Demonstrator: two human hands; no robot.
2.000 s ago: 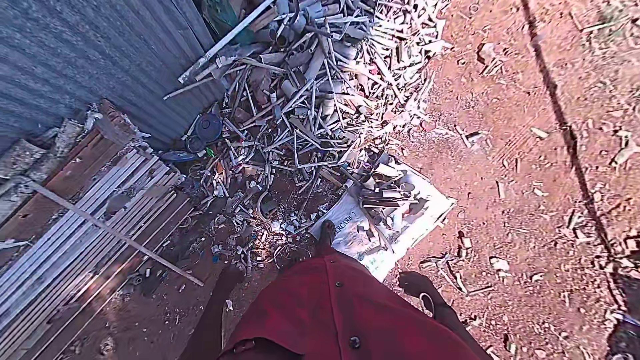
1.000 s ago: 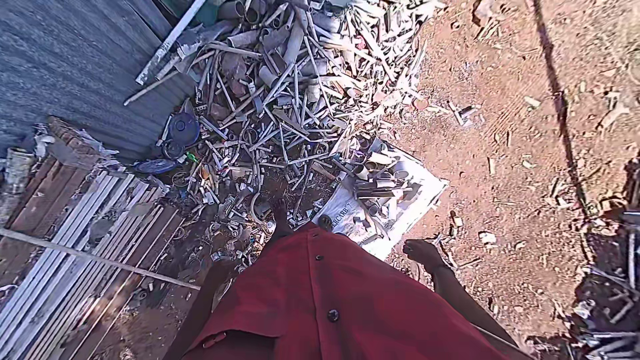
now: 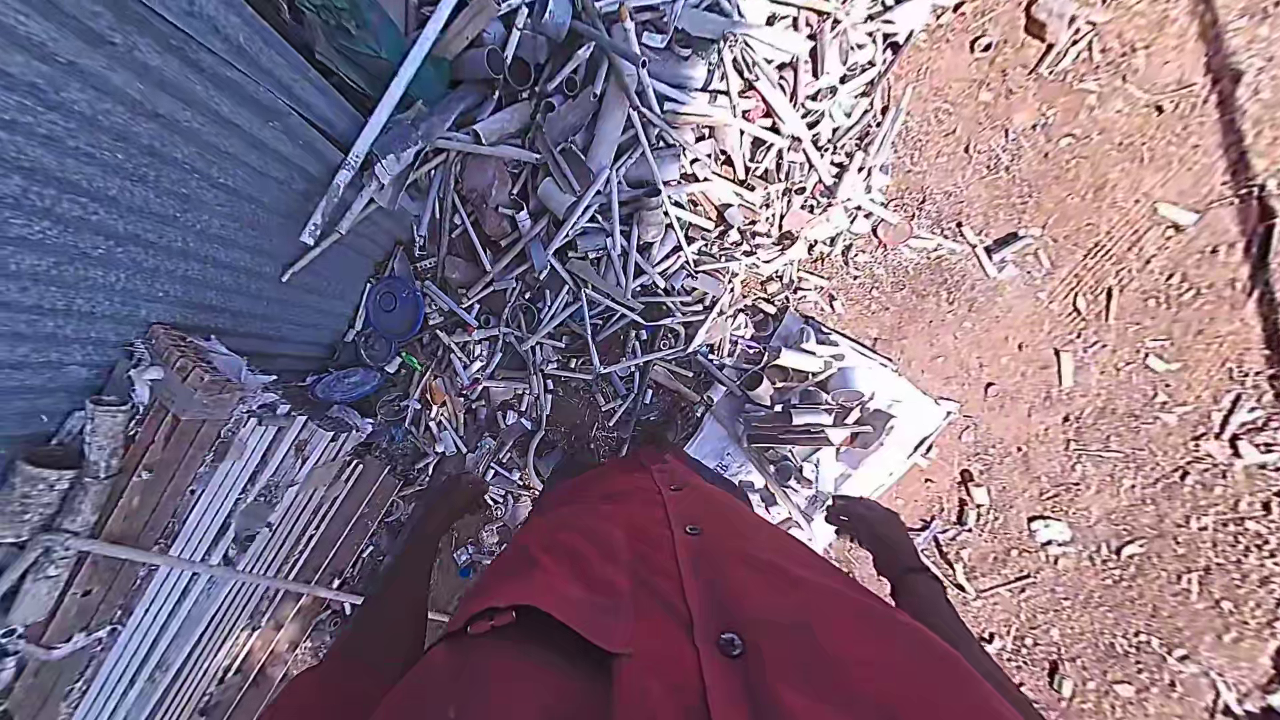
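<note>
My left hand [image 3: 455, 497] hangs dark and shadowed beside the red buttoned shirt [image 3: 640, 570], over small plastic scraps; nothing can be made out in it. On the other side, my right hand [image 3: 870, 525] hangs near the lower edge of a white printed sack [image 3: 905, 425], its fingers partly curled and holding nothing that shows. Short pieces of plastic pipe [image 3: 800, 420] lie on the sack. Beyond it spreads a large heap of pipe offcuts [image 3: 610, 200] of many widths.
A corrugated metal sheet wall [image 3: 170, 190] stands at the left. Below it are stacked boards and white strips [image 3: 220, 530], crossed by a long thin pole [image 3: 210, 568]. A blue plastic lid [image 3: 395, 307] lies by the heap. Reddish dirt ground [image 3: 1130, 290] with scattered scraps extends right.
The dark debris seen at the lower right edge one second ago is out of view as the view shifts. Both hands still hang beside the shirt.
</note>
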